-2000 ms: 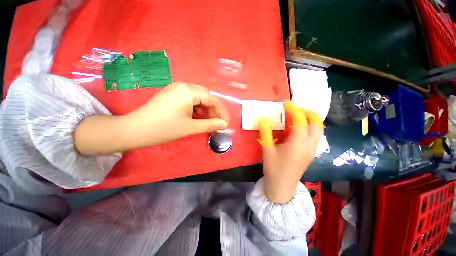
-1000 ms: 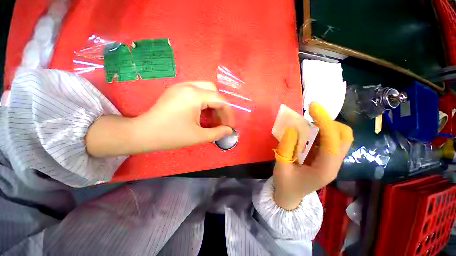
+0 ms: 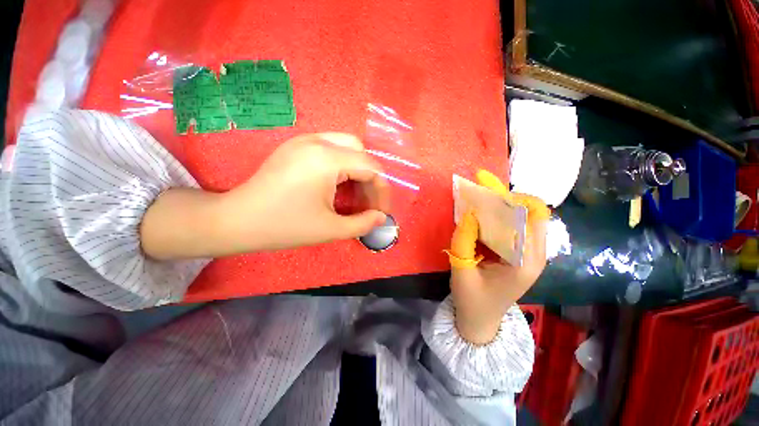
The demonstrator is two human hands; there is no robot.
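Observation:
A watch head, a small round disc with a shiny rim, lies on the red work mat near its front edge. My left hand is bare, with thumb and fingertips at the watch head's upper left edge; whether it grips the disc or a film is hidden. My right hand wears yellow-orange finger cots and holds the pale squeegee card tilted above the mat, to the right of the watch head.
A torn green label lies under clear film. Film discs run along the mat's left. At the right are a white wipe stack, a clear bottle and a blue bin. Red holed trays stand lower right.
My right hand has picked the card up off the mat and turned it. My left thumb has come to the watch head, whose face now looks paler. The view has shifted slightly.

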